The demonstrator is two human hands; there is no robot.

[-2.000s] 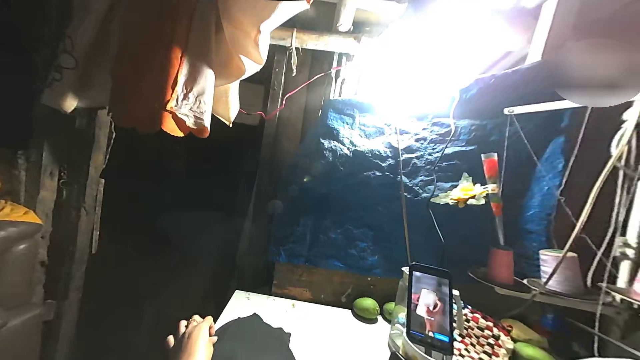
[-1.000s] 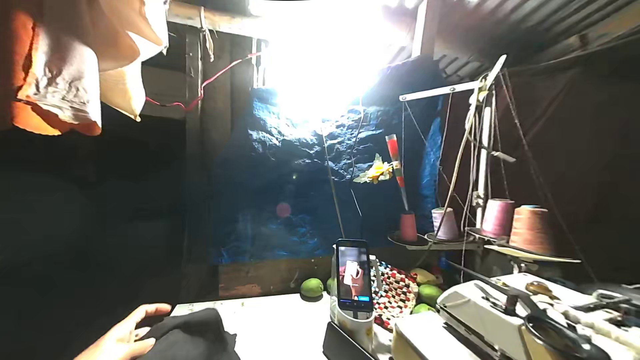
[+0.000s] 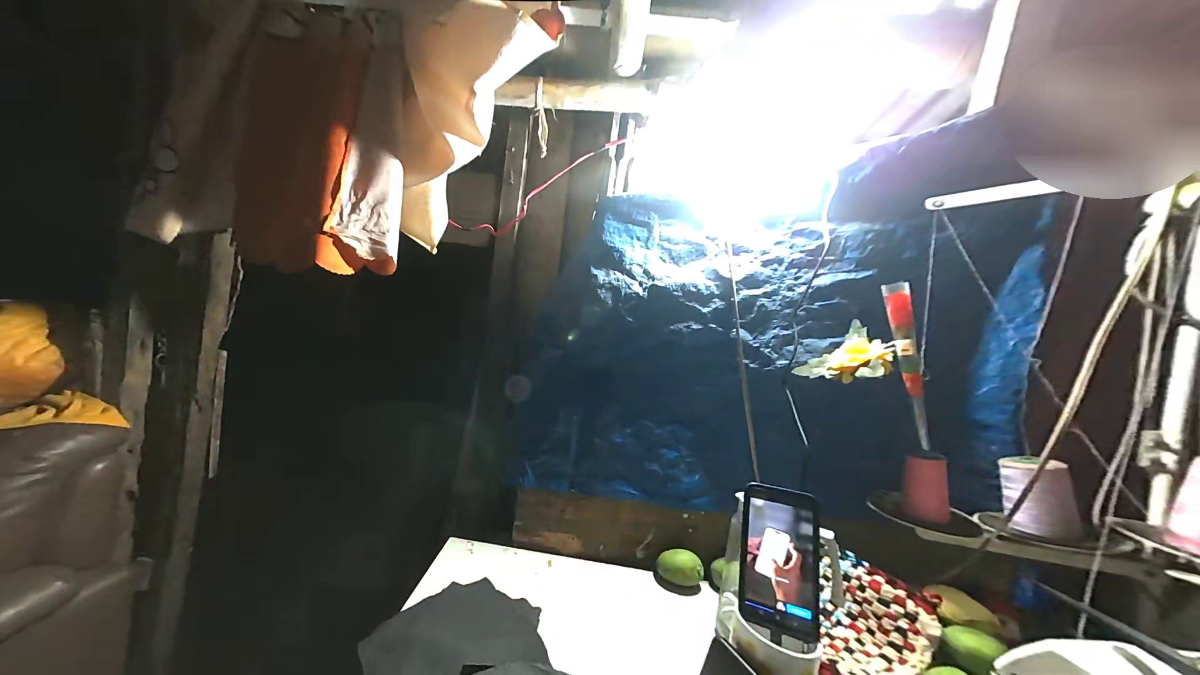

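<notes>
Neither of my hands shows in the view now. A dark grey cloth (image 3: pixel 459 630) lies crumpled on the near left part of a white tabletop (image 3: pixel 637 614). To its right a smartphone (image 3: pixel 778 562) with a lit screen stands upright against a white container (image 3: pixel 769 652). A green fruit (image 3: pixel 679 567) rests on the tabletop left of the phone. Right of the phone is a woven mat of red, white and black pieces (image 3: pixel 881 609).
Thread cones (image 3: pixel 1039 497) stand on a rack at the right, with threads running up. More green fruit (image 3: pixel 971 647) lies by the mat. Blue sheeting (image 3: pixel 647 375) covers the wall under a glaring lamp. Cloths (image 3: pixel 291 141) hang upper left, above a brown padded seat (image 3: pixel 56 525).
A hand beside the dark cloth in both earlier frames is out of view now. The view swung right, then back left.
</notes>
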